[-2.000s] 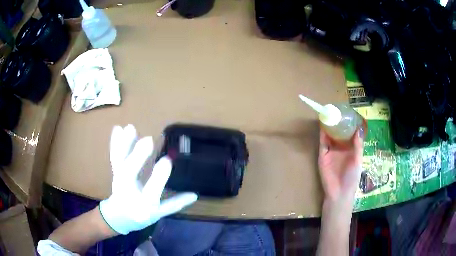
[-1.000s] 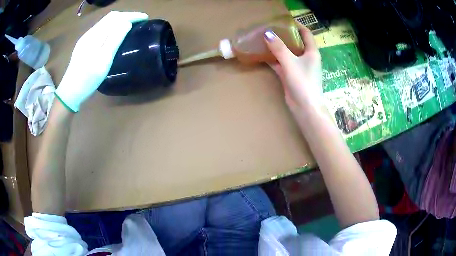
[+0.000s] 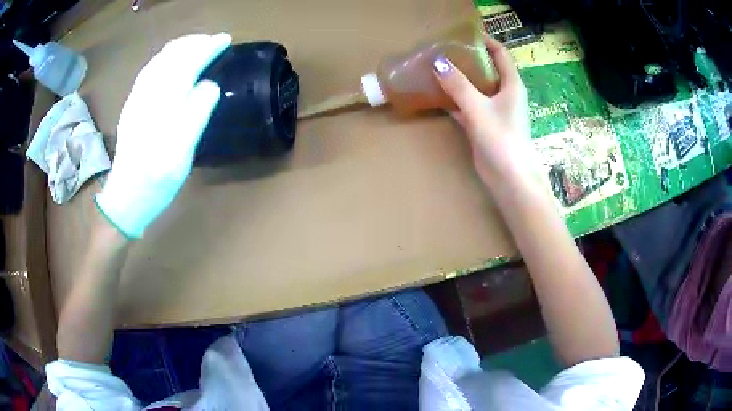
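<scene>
A black rounded speaker housing (image 3: 250, 104) lies on its side on the brown cardboard, its end face turned right. My left hand (image 3: 164, 132), in a white glove with a green cuff edge, holds its left side. My bare right hand (image 3: 485, 104) grips the glue bottle (image 3: 421, 80) of amber liquid, tipped nearly level. Its long nozzle points left, with the tip at the right end of the housing. Whether the tip touches is hard to tell.
A whitish-blue squeeze bottle (image 3: 60, 68) and a crumpled white cloth (image 3: 70, 148) are at left. Black housing parts (image 3: 626, 60) lie at upper right, by the green printed carton (image 3: 594, 144). The cardboard sheeting (image 3: 321, 233) ends at a front edge near my lap.
Over two seconds, the housing went up-left into my left hand's hold, and the glue bottle moved left and tipped toward it. In the last second, housing and nozzle shifted slightly right and down.
</scene>
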